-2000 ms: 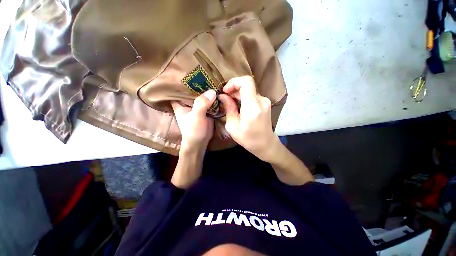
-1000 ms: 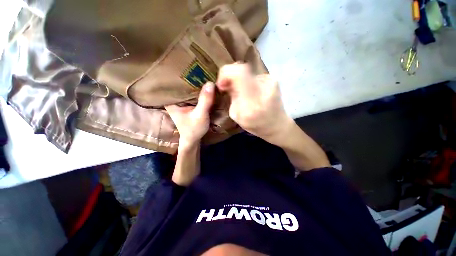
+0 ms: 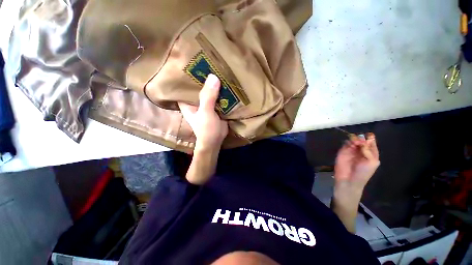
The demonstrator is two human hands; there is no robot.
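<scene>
The tan jacket (image 3: 119, 36) lies heaped on the table, its near edge at the table's front. The dark green brand label (image 3: 226, 98) with a yellow-gold border lies on it beside a narrow welt pocket (image 3: 222, 66). My left hand (image 3: 207, 111) grips the jacket at the label, thumb on top across the label's middle, the other fingers hidden under the cloth. My right hand (image 3: 357, 158) is off to the right, beyond the table's front edge, fingertips pinched together. A short bit of thread shows at the fingertips; a needle cannot be made out.
The white table (image 3: 362, 67) runs across the view. Gold-coloured loops (image 3: 452, 78), perhaps snips, lie at its right. Dark blue pieces with an orange item (image 3: 463, 24) are at the far right edge. Shiny satin lining (image 3: 49, 67) spreads at the left. A loose pale thread lies on the jacket.
My right hand has moved from the label out to the right, past the table edge. My left hand still holds the jacket, and more of the label now shows.
</scene>
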